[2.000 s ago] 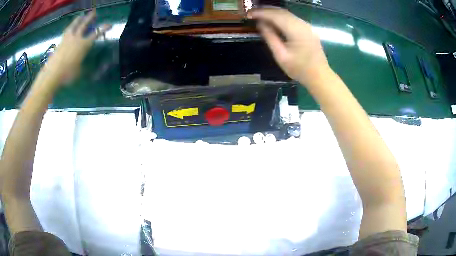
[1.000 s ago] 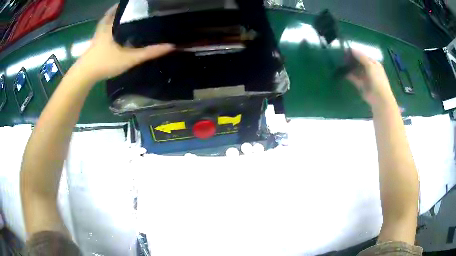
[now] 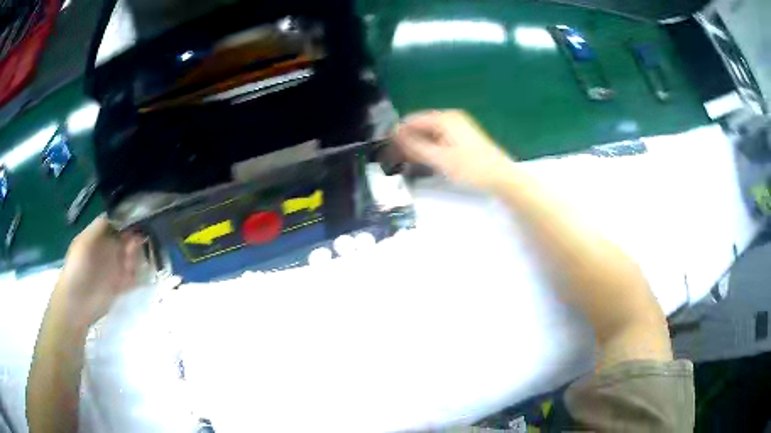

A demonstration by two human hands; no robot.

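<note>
The black and blue press machine (image 3: 228, 135) stands left of centre, tilted in view. Its front panel shows two yellow arrows beside a round red button (image 3: 262, 227). The orange-brown nest (image 3: 245, 63) lies in shadow under the press head; I cannot tell whether it holds a part. My left hand (image 3: 101, 258) is at the machine's lower left side, blurred, its fingertips partly hidden. My right hand (image 3: 440, 144) is at the machine's right side with curled fingers; its fingertips are hard to see. I see no phone part in either hand.
Phone frames (image 3: 583, 63) lie on the green belt (image 3: 482, 84) to the right, and more lie at the far left. A red tray (image 3: 19, 63) is at the upper left. Small white round pieces (image 3: 342, 246) sit below the panel. White covering (image 3: 380, 338) spans the near side.
The view has turned, so the machine sits further left and tilted. My left hand has moved down from the machine's top left to its lower side. My right hand has left the belt for the machine's right side.
</note>
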